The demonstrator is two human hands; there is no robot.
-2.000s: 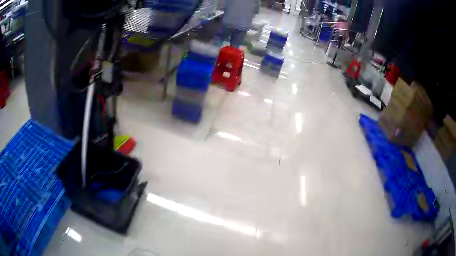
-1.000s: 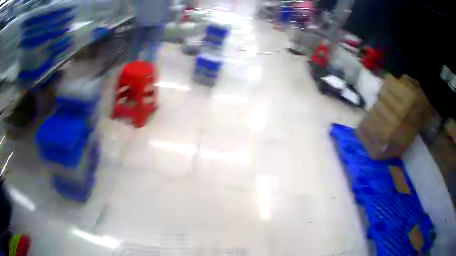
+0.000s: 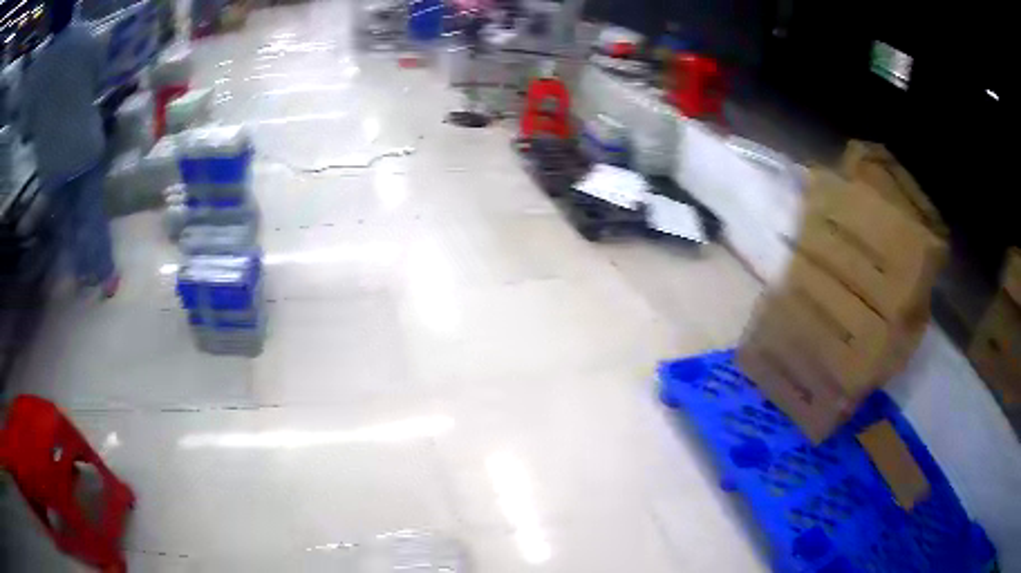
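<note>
Neither of my hands is in the picture. Nearest in front on the right is a bright blue plastic pallet (image 3: 784,481) on the pale glossy floor (image 3: 448,358). Tall brown cardboard cartons (image 3: 840,302) stand on its far part, and a flat brown piece of cardboard (image 3: 893,463) lies beside them. A red plastic stool (image 3: 67,481) is at the lower left, partly cut off by the picture's edge. The view is blurred.
Blue and grey stacked bins (image 3: 222,293) stand on the floor at left. A person (image 3: 69,134) stands behind them. A low white wall (image 3: 728,185) runs along the right. Black trolleys with white sheets (image 3: 614,186) and red stools (image 3: 545,110) are beside it.
The view has moved forward and turned. The pallet and cartons look nearer, the near red stool has shifted to the lower left edge, and the black bin and left blue pallet are out of view.
</note>
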